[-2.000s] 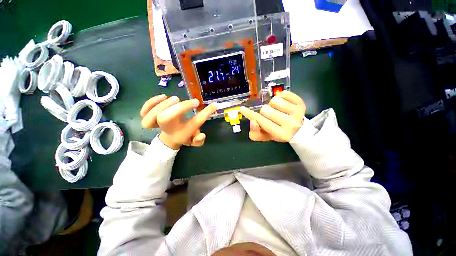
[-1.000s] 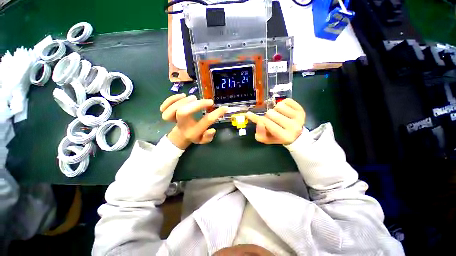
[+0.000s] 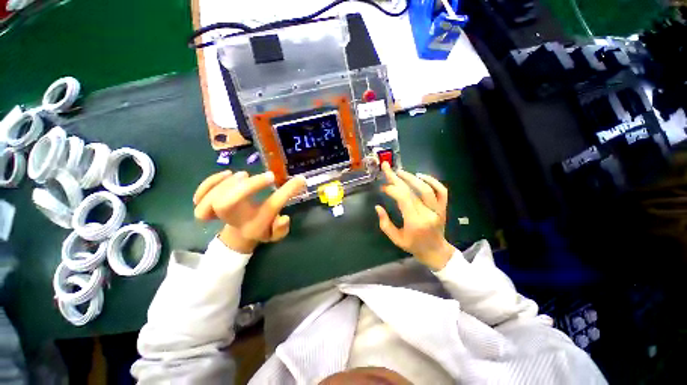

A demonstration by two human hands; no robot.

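Observation:
The black display unit (image 3: 312, 143) glows with white-blue digits inside the orange frame (image 3: 270, 150) of the clear acrylic test fixture (image 3: 301, 94). My left hand (image 3: 245, 208) is at the fixture's near left corner, index finger at its near edge below the display, holding nothing. My right hand (image 3: 416, 216) is at the near right corner, fingers spread, a fingertip at the red rocker switch (image 3: 385, 157). The yellow connector (image 3: 331, 193) with a white tip sticks out at the near edge between my hands.
Coiled white cables (image 3: 129, 171) lie at the left. A black cable (image 3: 301, 18) runs behind the fixture. A blue holder (image 3: 437, 28) stands on white paper (image 3: 407, 68) beyond it. Black pieces (image 3: 603, 113) lie on a dark surface at the right.
My right hand has moved from beside the yellow connector to the red switch and its fingers have spread. My left hand stays at the near left corner. The view has shifted; the digits still glow.

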